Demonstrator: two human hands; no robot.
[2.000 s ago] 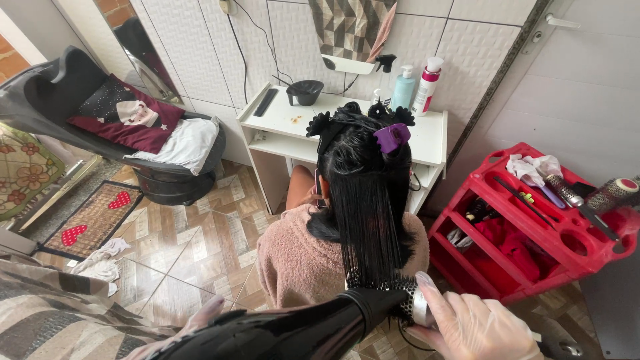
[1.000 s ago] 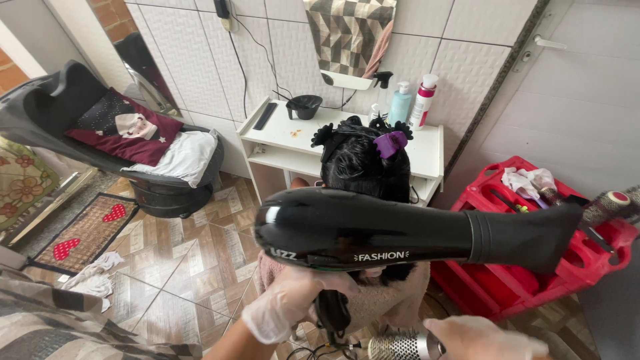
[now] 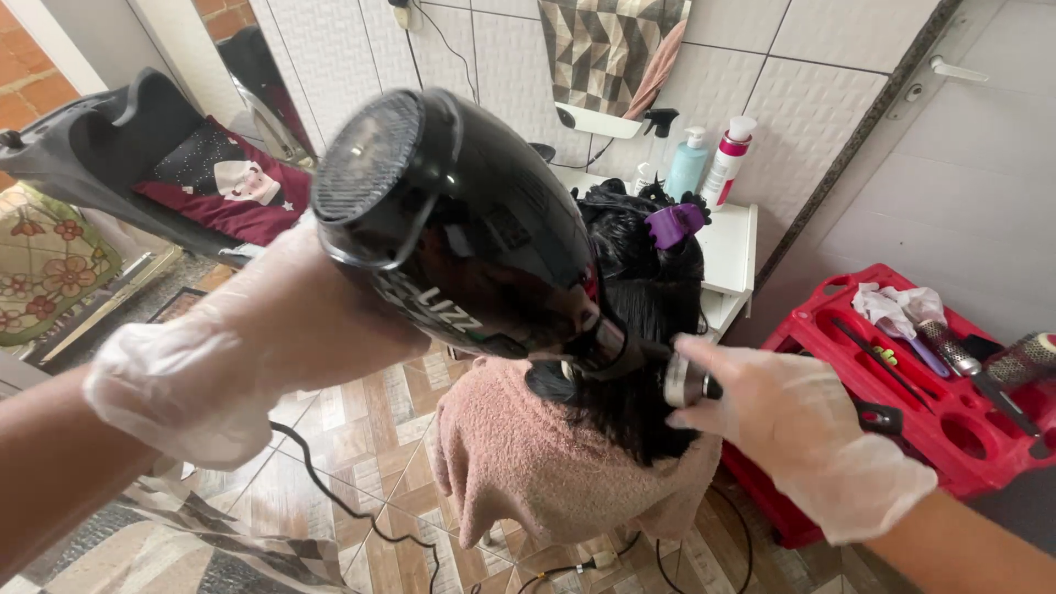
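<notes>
My left hand (image 3: 272, 330), in a translucent glove, is closed behind a black hair dryer (image 3: 487, 239); the dryer hides its fingers. The dryer's nozzle points right and down at the long black hair (image 3: 652, 318) of a seated person. My gloved right hand (image 3: 767, 404) grips a round hairbrush (image 3: 686, 381) against the right side of that hair; its barrel is mostly hidden. Above, a purple claw clip (image 3: 675, 224) and black clips hold up hair on top of the head. A pink towel (image 3: 577, 462) covers the person's shoulders.
At right stands a red trolley (image 3: 932, 429) with round brushes (image 3: 949, 346), a comb and crumpled white material. Behind the head, a white shelf (image 3: 730, 247) bears a pump bottle (image 3: 687, 165) and a spray can (image 3: 730, 161). A black wash chair (image 3: 99, 148) is at left; cords lie on the floor.
The dryer, held across the view a second ago, now angles down with its nozzle at the hair. My right hand has risen from the bottom edge, bringing the round brush to the hair.
</notes>
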